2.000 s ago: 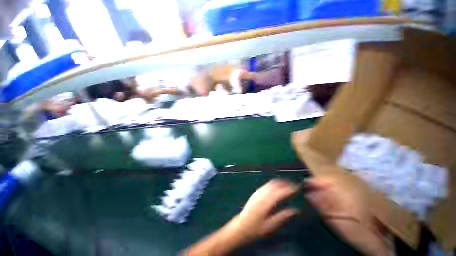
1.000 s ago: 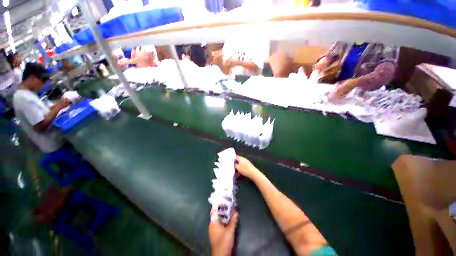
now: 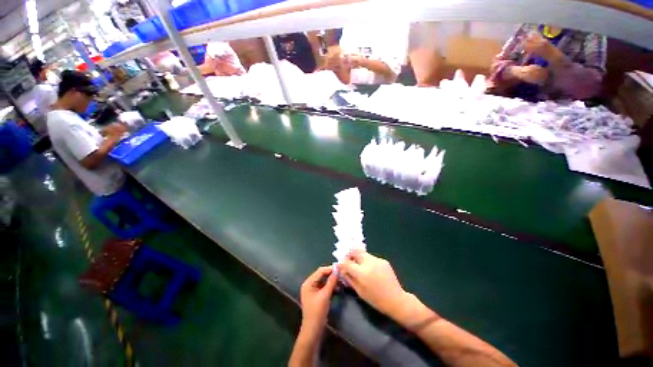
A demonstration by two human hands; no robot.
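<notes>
A row of white wrapped packets (image 3: 349, 221) lies lengthwise in front of me on the dark green bench. My left hand (image 3: 319, 292) and my right hand (image 3: 369, 276) meet at its near end, with the fingertips pinching the packets there. The fingers hide the near end of the row. A second packet row (image 3: 402, 166) lies crosswise farther off on the green belt, touched by neither hand.
An open brown carton (image 3: 630, 265) stands at the right edge. White sheets and heaped packets (image 3: 558, 122) lie on the far side before people. A post (image 3: 204, 86) holds the overhead shelf. At left, a person works by a blue bin (image 3: 137, 143); blue stools (image 3: 154, 279) stand below.
My right hand has moved from the far part of the row to its near end, beside my left hand. The view has shifted, and the near row now lies flatter on the bench.
</notes>
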